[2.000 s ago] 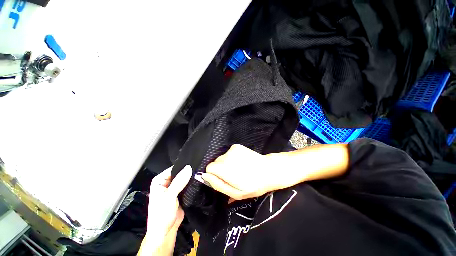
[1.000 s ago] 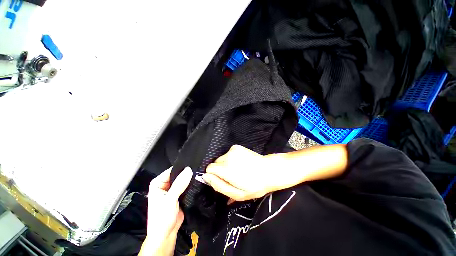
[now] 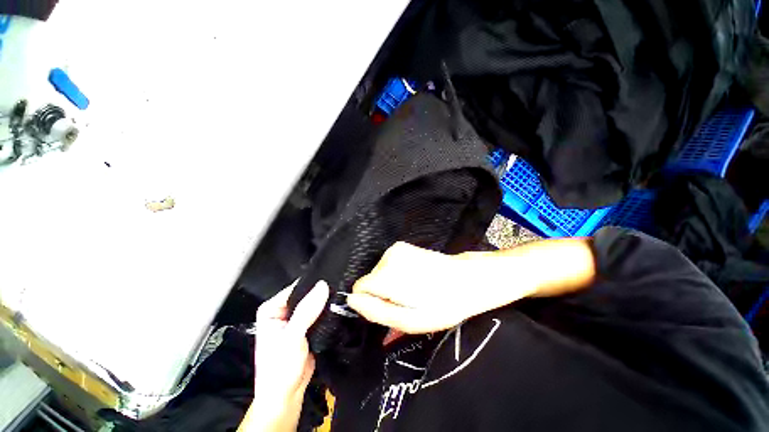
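Observation:
A black garment piece (image 3: 422, 148) lies over my lap beside the table, opened so that its mesh-like inner side shows. My left hand (image 3: 291, 337) pinches its folded edge between thumb and fingers. My right hand (image 3: 409, 287) is closed at the fabric just right of my left thumb. A small shiny, pale glint (image 3: 342, 310) shows at my right fingertips; it looks like a small metal tool, but its shape is unclear. A narrow black tape tail (image 3: 450, 89) sticks up from the garment's far end.
The white table (image 3: 194, 110) fills the left side. On it are a small brown-tan piece (image 3: 159, 204), a blue part (image 3: 68, 88) and metal machine parts (image 3: 52, 128). Blue mesh crates (image 3: 540, 198) with black garments (image 3: 582, 101) stand at the upper right.
The view has shifted slightly, so the table items appear further left. Both hands keep nearly the same place on the garment. The glint at my right fingertips has changed its angle slightly.

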